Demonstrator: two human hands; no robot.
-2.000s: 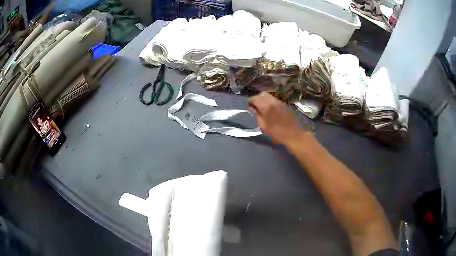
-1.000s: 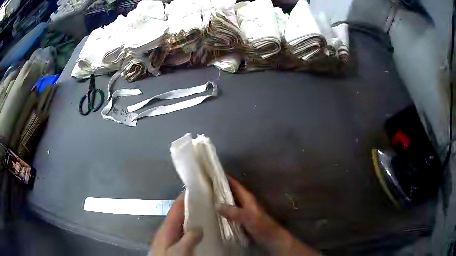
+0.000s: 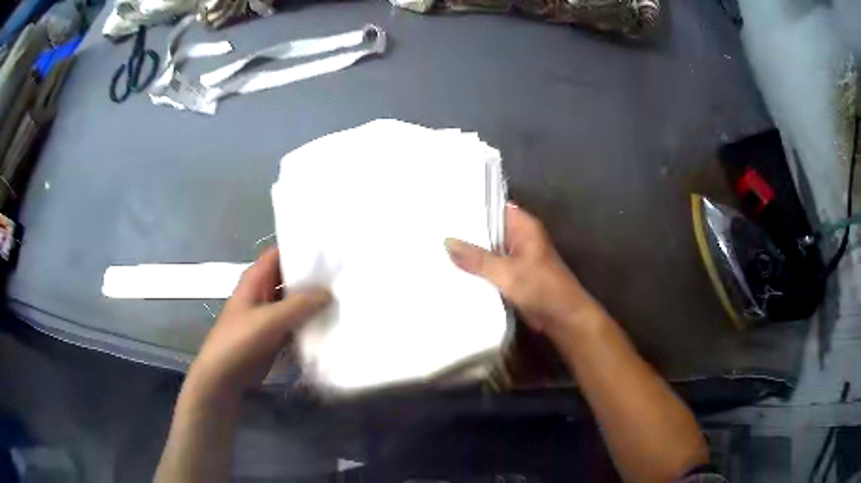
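A stack of white cut fabric panels [image 3: 387, 208] lies flat and unfolded near the table's front edge, its far edge shallowly pointed. My left hand [image 3: 274, 307] grips its left side, thumb on top. My right hand [image 3: 519, 269] grips its right side, thumb on top and fingers at the layered edge. A flat white strip [image 3: 175, 280] lies on the table at the left; its right end is hidden by my left hand or the stack.
A steam iron [image 3: 741, 259] and its black rest [image 3: 798, 283] are at the right. A pale tape loop [image 3: 283, 66] and black scissors [image 3: 135, 74] lie at upper left. White bundles [image 3: 151, 11] line the far side. A phone [image 3: 8, 236] shows at the left edge.
The panel stack, held folded or bunched a second ago, is now spread flat between both hands. The view has tilted down, so the bundles are mostly out of the picture.
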